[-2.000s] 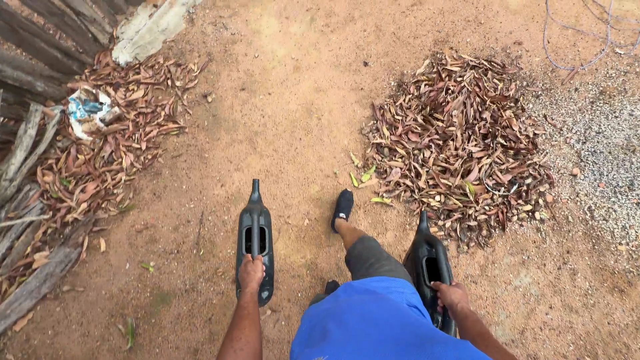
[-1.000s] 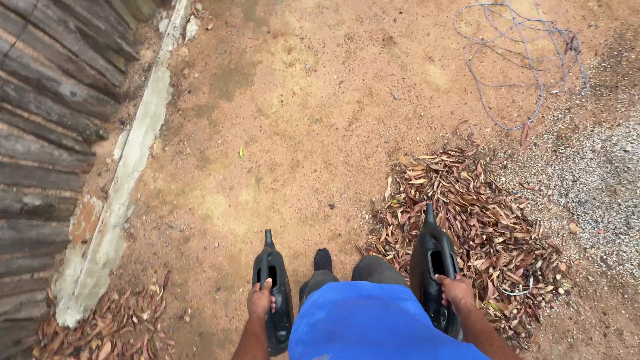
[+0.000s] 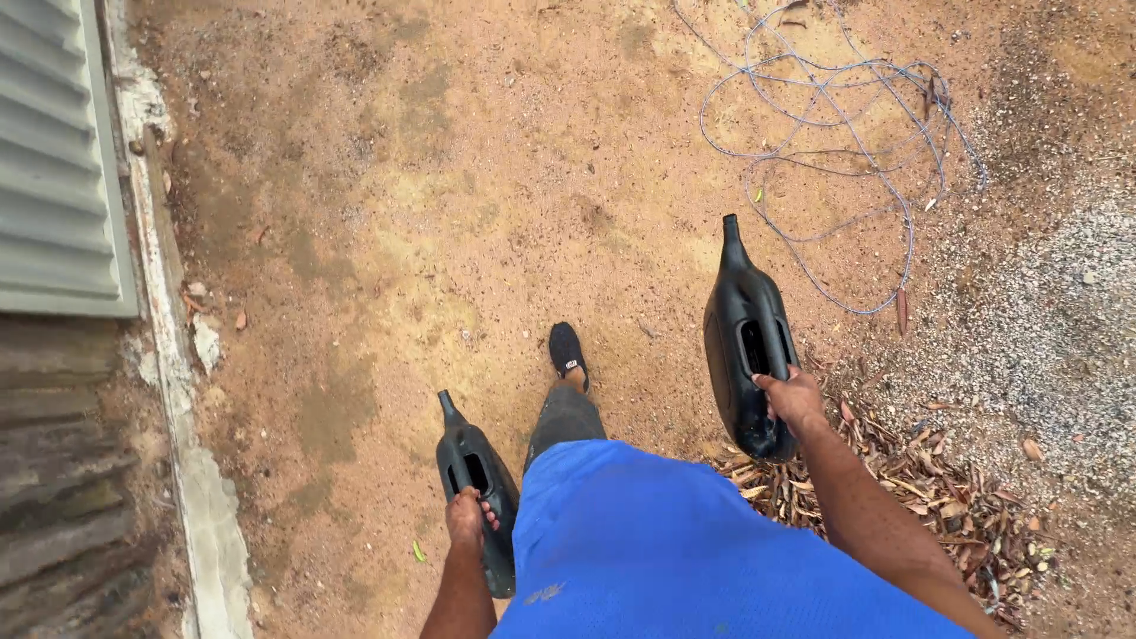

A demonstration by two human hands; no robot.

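Each of my hands carries a black plastic jug with openings cut in its side and a long narrow neck. My left hand (image 3: pixel 469 516) grips the left jug (image 3: pixel 454 448) by its handle bar, low and left of my blue shirt. The right jug (image 3: pixel 729 311) hangs from my right hand (image 3: pixel 792 398), its neck pointing up the view, above the edge of a dry leaf pile (image 3: pixel 950 506). Whether anything is inside the jugs cannot be told. One foot in a black shoe (image 3: pixel 566 348) shows between them.
A tangled thin blue cord (image 3: pixel 852 133) lies on the dirt ground at the upper right. Pale gravel (image 3: pixel 1056 328) spreads along the right side. At the left run a concrete strip (image 3: pixel 200 497), a wooden plank fence (image 3: pixel 62 470) and a corrugated metal panel (image 3: pixel 53 169).
I have walked forward, and the leaf pile now sits lower in view, partly behind my right arm. The cord and metal panel have come into fuller view. Both hands still hold the jugs.
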